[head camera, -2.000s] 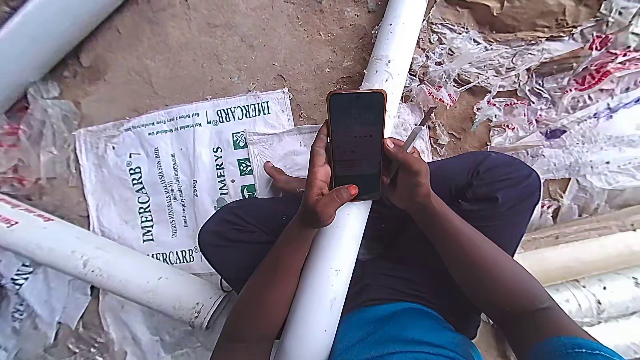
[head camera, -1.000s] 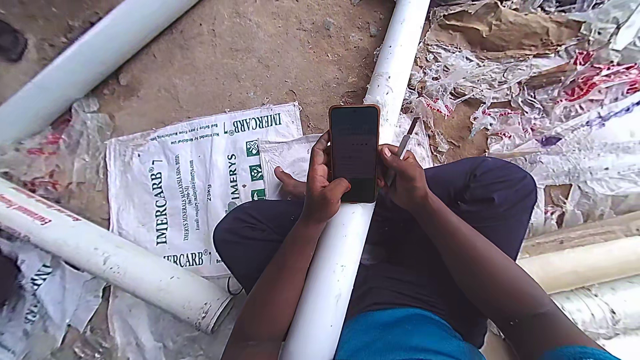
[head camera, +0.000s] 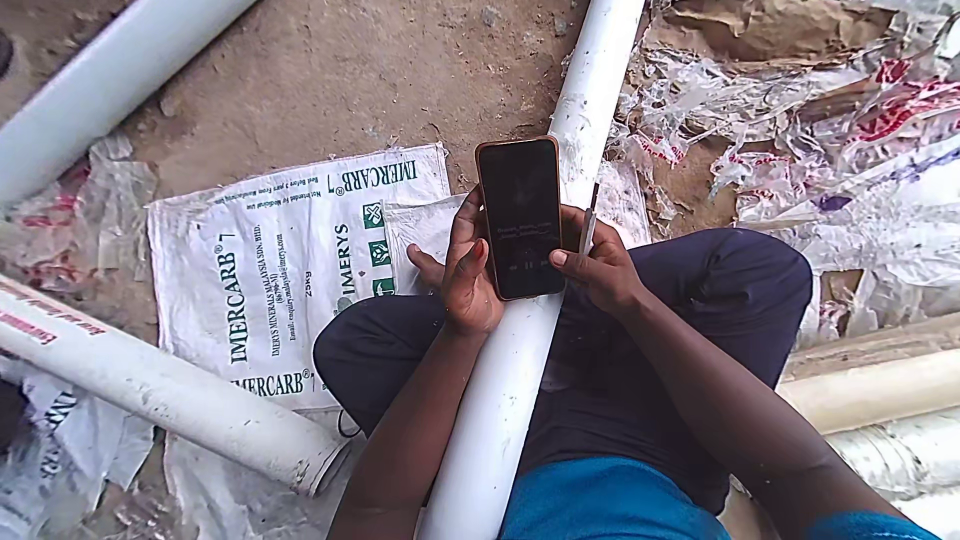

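Note:
A smartphone in an orange-brown case [head camera: 521, 217] is held upright over a long white plastic pipe [head camera: 499, 405] that lies across my lap. My left hand [head camera: 472, 277] grips the phone's left edge, its thumb raised beside the screen and bearing a red mark. My right hand [head camera: 600, 259] supports the right edge, with the thumb at the lower right of the screen. Between the right hand's fingers sits a thin, narrow tool with a light-coloured body and a dark tip [head camera: 589, 225]; its exact kind cannot be told. The screen is dark with faint writing and playback symbols.
Printed white woven sacks [head camera: 195, 285] lie on the bare soil [head camera: 360, 82]. Another white pipe [head camera: 165, 382] ends near my left knee, and a thick one [head camera: 112, 90] crosses the upper left. Torn plastic film [head camera: 840, 150] covers the right side, above a cream pipe [head camera: 877, 386].
My left thumb has lifted away from the phone's lower edge, while my right thumb has come onto the screen. The screen's display looks different. Both hands still hold the phone.

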